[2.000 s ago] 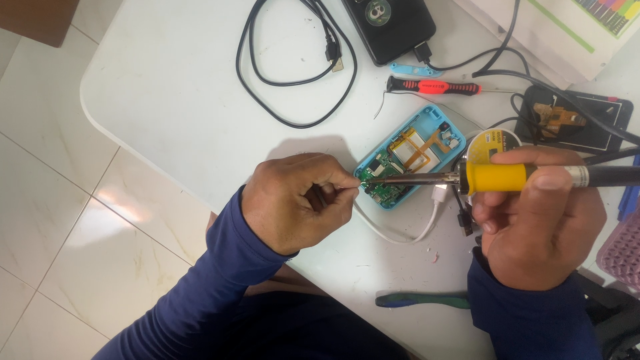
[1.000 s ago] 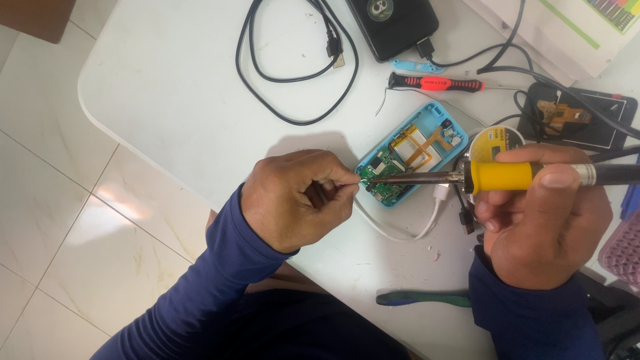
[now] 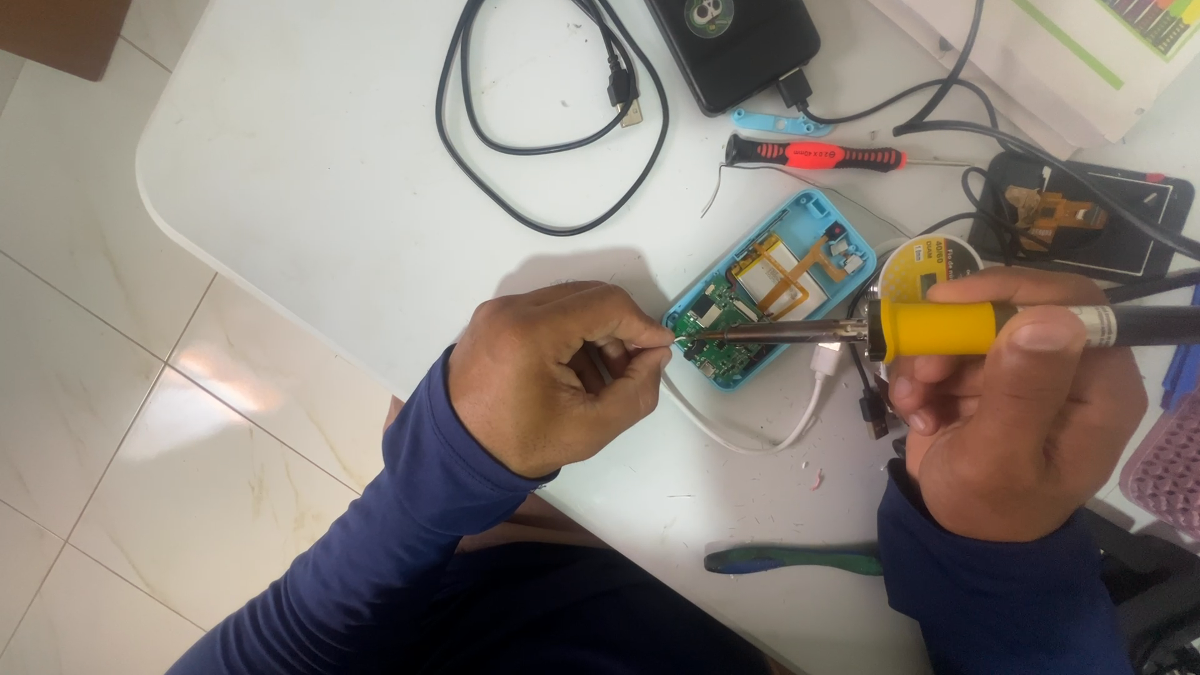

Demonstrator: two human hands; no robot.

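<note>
My right hand (image 3: pixel 1027 412) grips a soldering iron (image 3: pixel 942 328) by its yellow and black handle. The iron's tip lies over the left end of a green circuit board (image 3: pixel 717 361), inside an open light-blue plastic case (image 3: pixel 848 225). Close to the tip, my left hand (image 3: pixel 562 375) pinches the end of a thin wire (image 3: pixel 681 339) between thumb and forefinger. The case also holds a silver battery (image 3: pixel 783 272) and an orange flex cable (image 3: pixel 795 281). Whether the tip touches the board cannot be told. Partly behind my right hand is a solder spool (image 3: pixel 923 262).
A red and black screwdriver (image 3: pixel 816 155), a blue plastic strip (image 3: pixel 778 123) and a black box-shaped device (image 3: pixel 736 47) lie beyond the case. A coiled black USB cable (image 3: pixel 448 122) is at upper left, a white cable (image 3: pixel 741 445) below the case, and a green-blue tool (image 3: pixel 797 560) nearer me.
</note>
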